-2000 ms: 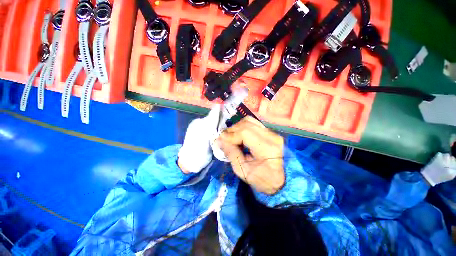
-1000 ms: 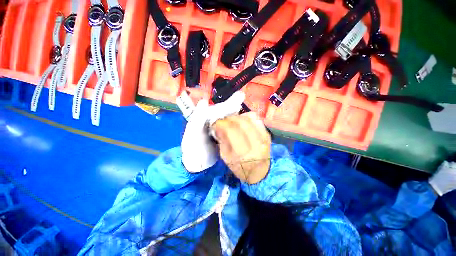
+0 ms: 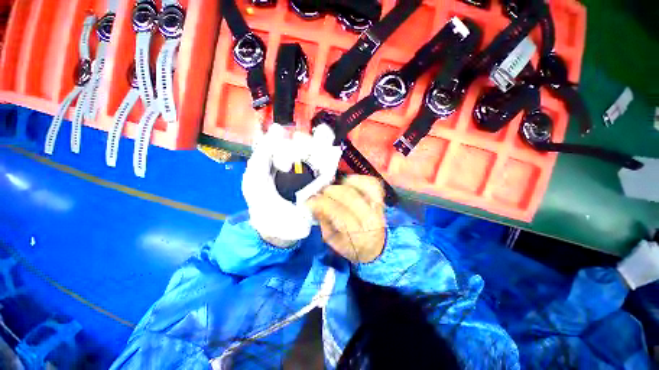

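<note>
My left hand, in a white glove, curls its fingers around a dark, seemingly round piece, probably a watch head, with a small yellow-orange mark. My right hand is bare, its fingers curled, its fingertips against the glove at the lower right of the dark piece. What is between its fingertips is hidden. A black watch strap with reddish holes runs behind my right hand at the tray's near edge. Black-strapped watches crowd the full watch tray just beyond my hands.
The second watch tray at the left holds several grey-strapped watches, straps hanging over its edge. A grey strap lies on black ones. On the green bench lie a small pale strip and a white flat item. Another person's gloved hand is at right.
My gloved fingers have spread into a ring around the dark piece, which now shows. The pale strap piece that stuck out above the glove is out of sight. The view has shifted slightly.
</note>
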